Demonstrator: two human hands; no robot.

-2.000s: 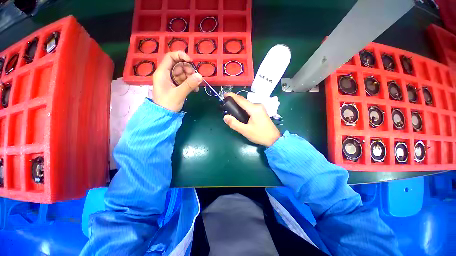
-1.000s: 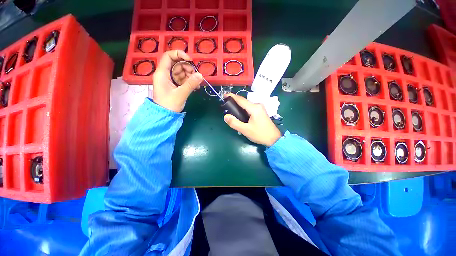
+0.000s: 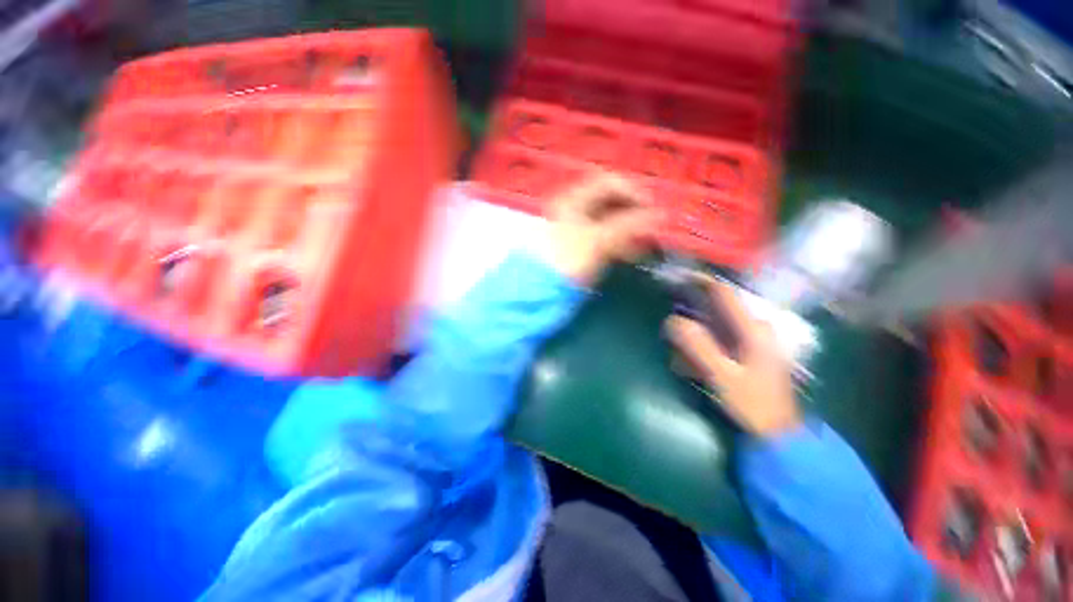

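The frame is strongly blurred. My left hand [image 3: 598,226] is raised at the front of the centre red foam tray [image 3: 553,149], fingers curled as before around a thin metal ring, which shows only as a dark smear. My right hand [image 3: 750,365] is to its right, closed on the black handle of a driver tool [image 3: 715,315]. The driver's shaft is too blurred to make out, so contact with the ring cannot be told. Dark rings sit in pockets of the centre tray.
A tall red foam tray stack [image 3: 406,200] stands left, with white paper [image 3: 482,253] beside it. A white bottle [image 3: 838,245] and crumpled wipe [image 3: 786,329] lie right of centre. A blurred grey arm [image 3: 988,253] and another filled red tray [image 3: 941,441] are at the right.
The whole view has swung and tilted towards the left, so bench, trays and hands appear shifted right and blurred. Both hands keep much the same pose relative to each other.
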